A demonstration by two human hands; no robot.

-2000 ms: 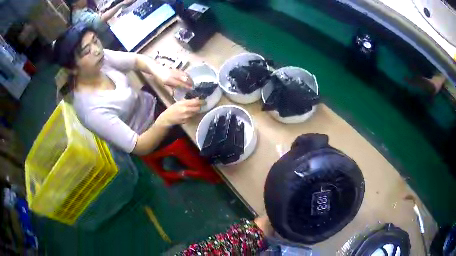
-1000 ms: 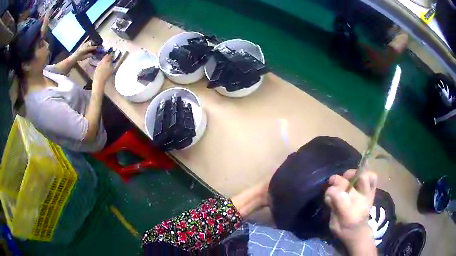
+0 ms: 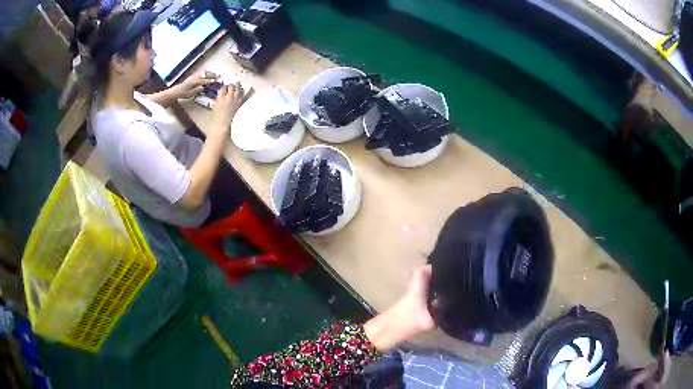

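Observation:
A large round black appliance housing [image 3: 490,266] is tilted on edge above the bench, its small display patch facing right. My left hand [image 3: 408,308] grips its left edge, with the fingers partly hidden behind it. A second black housing with a white fan-like centre [image 3: 575,363] lies at the lower right. My right hand [image 3: 650,374] shows only as a blurred patch at the bottom right edge, mostly cut off. A thin pale rod [image 3: 666,308] stands just above it, beside a dark cup [image 3: 681,334]; contact with the hand is unclear.
Several white tubs hold black plastic parts, the nearest tub [image 3: 351,190] being farther along the tan bench [image 3: 380,254]. A seated person [image 3: 156,144] handles small parts on the left. A yellow crate [image 3: 91,266] and red stool [image 3: 251,247] are on the floor. A conveyor edge curves at the upper right.
My right hand has moved from the housing to the bottom right edge. The rod it held beside the housing is no longer there. The housing has turned, and its display patch shows again.

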